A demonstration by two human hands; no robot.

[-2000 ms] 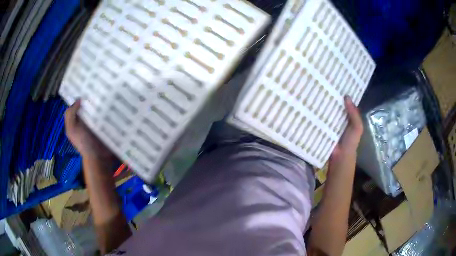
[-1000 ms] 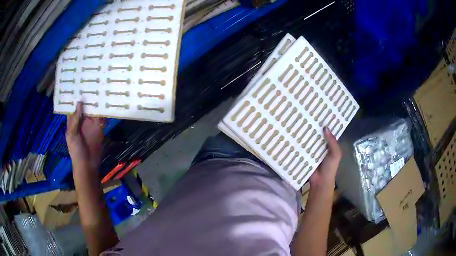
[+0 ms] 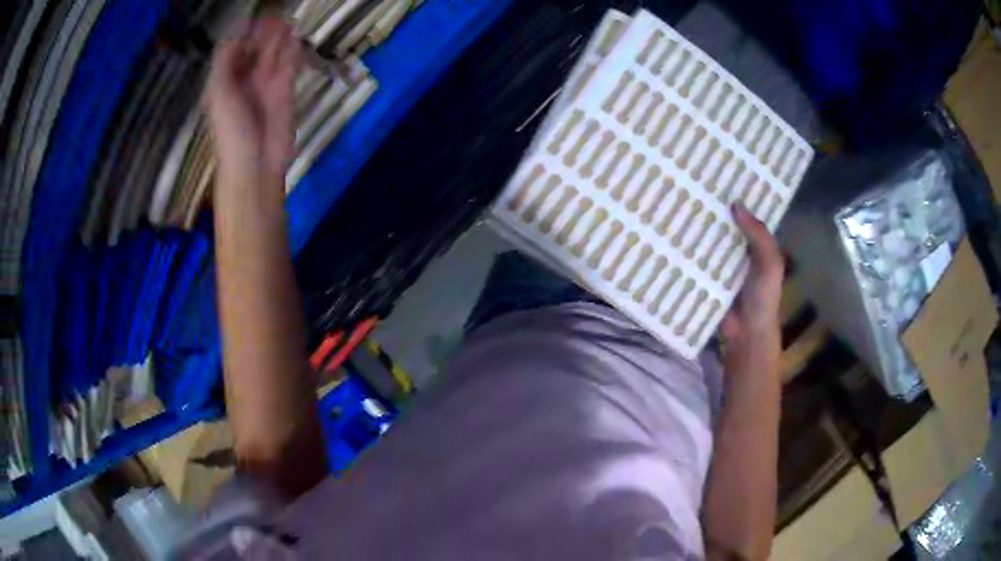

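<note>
My right hand [image 3: 757, 274] grips white slotted foam trays [image 3: 659, 181] by their lower right edge, thumb on top. The upper tray faces up with rows of brownish, dumbbell-shaped cutouts; another tray edge shows under it at the upper left. My left hand [image 3: 255, 93] is raised at the upper left, over board edges packed on the rack [image 3: 329, 115]. It is blurred, and its fingertips are hard to make out. No slotted tray shows in it.
A blue rack beam [image 3: 379, 93] runs diagonally beside the packed boards. Blue sheets [image 3: 165, 312] stand at the left. A plastic-wrapped package [image 3: 900, 258] and brown cardboard [image 3: 955, 329] lie at the right. A blue object [image 3: 353, 422] and red-orange pieces [image 3: 346, 342] are low, left of my torso.
The slotted tray that my left hand held is no longer seen in it, and that hand has moved up to the rack. The trays in my right hand have shifted slightly up and right.
</note>
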